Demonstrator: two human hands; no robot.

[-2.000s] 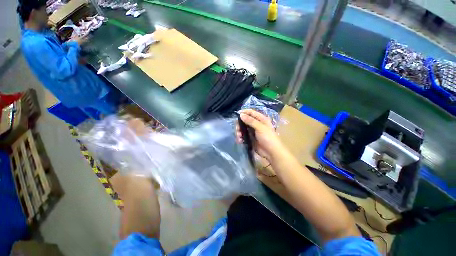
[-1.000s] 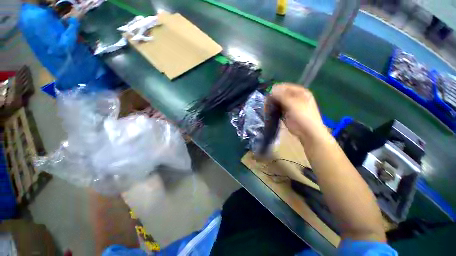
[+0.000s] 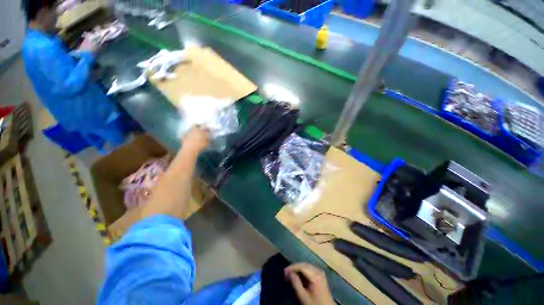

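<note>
My left hand (image 3: 195, 140) reaches out over the bench and is closed on a crumpled clear plastic bag (image 3: 210, 118) by the cardboard. My right hand (image 3: 309, 285) is low at the bottom edge, close to my body, with fingers bent; whether it holds anything cannot be told. A dark bundle of black housings (image 3: 262, 132) lies on the bench right of the bag. Another shiny clear bag (image 3: 296, 169) lies beside it. Several black housings (image 3: 388, 241) with thin lead wires (image 3: 322, 221) lie on the tan cardboard sheet (image 3: 341, 179).
A grey screw feeder (image 3: 456, 211) stands in a blue-rimmed tray (image 3: 374, 199) at the right. A metal post (image 3: 365, 83) rises behind the sheet. An open cardboard box (image 3: 113, 173) stands below the bench edge. A person in blue (image 3: 65, 83) works at the far left.
My left hand has swung the plastic bag from beside the bench up onto it. My right hand has left the shiny bag and drawn back to the bottom edge; the dark piece is no longer seen there.
</note>
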